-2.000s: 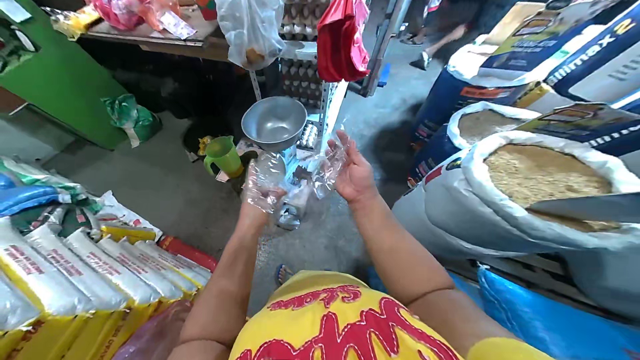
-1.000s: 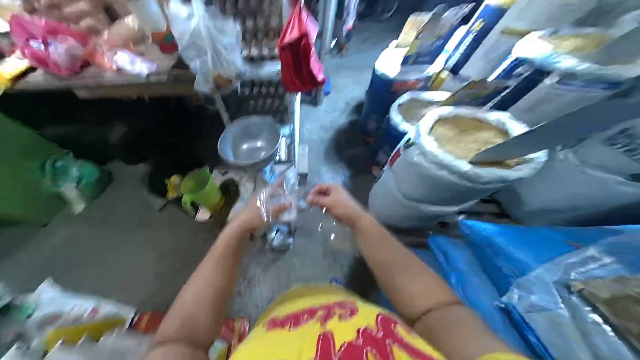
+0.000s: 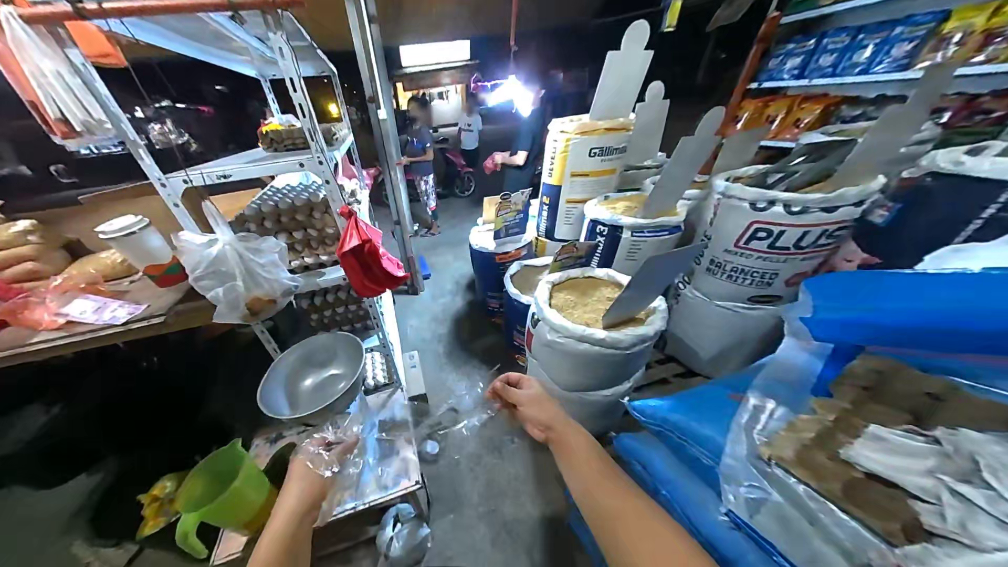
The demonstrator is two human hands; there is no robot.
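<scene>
Clear thin plastic covers the fingers of my left hand (image 3: 319,465), which grips it just below a metal bowl (image 3: 312,376). Pinched between the thumb and fingers of my right hand (image 3: 524,402) is a clear plastic bag (image 3: 465,413), hanging to the left over the concrete floor. Whether the plastic at both hands is one piece I cannot tell. A green plastic pitcher (image 3: 224,484) stands left of my left hand. Beyond my right hand is an open sack of ground feed (image 3: 587,303) with a flat metal scoop (image 3: 657,283) stuck in it.
Egg trays (image 3: 291,213) fill a metal rack at the left, where a red plastic bag (image 3: 370,252) and a white plastic bag (image 3: 236,264) hang. More feed sacks (image 3: 776,244) stand at the right, above blue sacks (image 3: 693,425). Several people (image 3: 421,157) stand in the background.
The view has tilted up strongly, bringing the street and people into sight. My hands, close together two seconds ago, are farther apart, with plastic still at both.
</scene>
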